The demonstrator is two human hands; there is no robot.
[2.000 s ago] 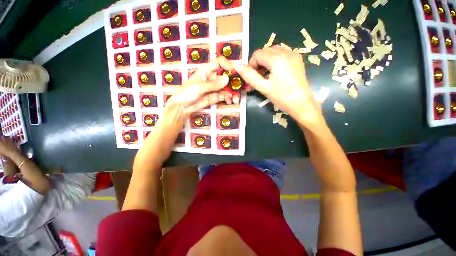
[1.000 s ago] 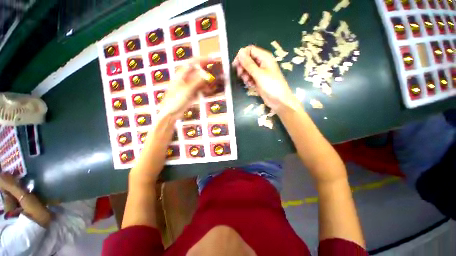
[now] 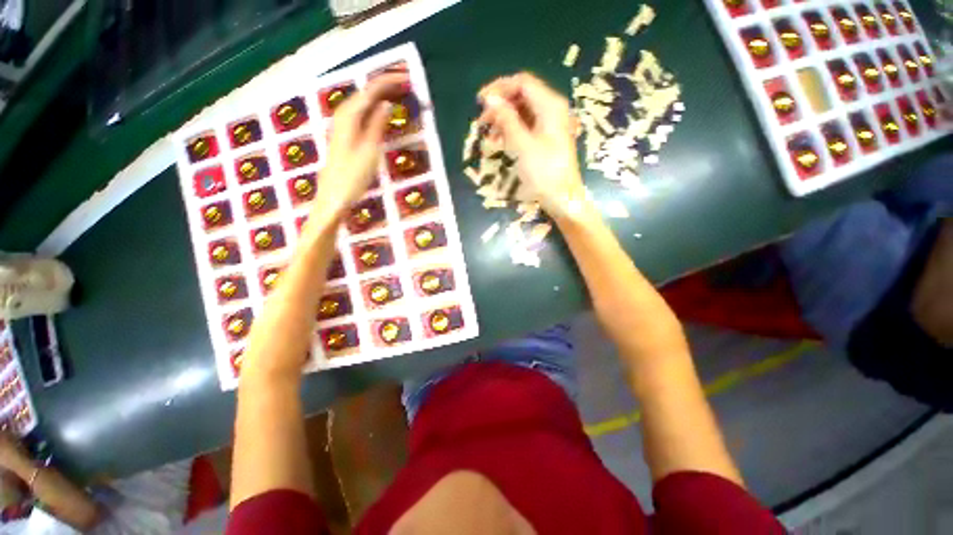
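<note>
A white tray (image 3: pixel 457 274) holds rows of red-and-black units with gold centres. My left hand (image 3: pixel 361 136), a little blurred, is over the tray's upper right part. Its fingertips are at a red-and-black unit (image 3: pixel 398 117) in the second pocket from the top of the right column; I cannot tell whether they grip it. My right hand (image 3: pixel 531 136) is right of the tray, above cream strips (image 3: pixel 493 172), with thumb and fingers drawn together. Whether a small piece is between its fingertips cannot be seen.
A pile of cream strips with dark pieces (image 3: pixel 627 105) lies right of my right hand. Another filled tray (image 3: pixel 768 131) is at the upper right. A cream fan (image 3: pixel 33 285) and a dark phone (image 3: pixel 47 348) are at the left. Another person's arm (image 3: pixel 52 491) is at the lower left.
The hands have parted, and my left hand has moved from the tray's middle to its upper right. The tan empty pocket there now shows a unit. The view has shifted and turned.
</note>
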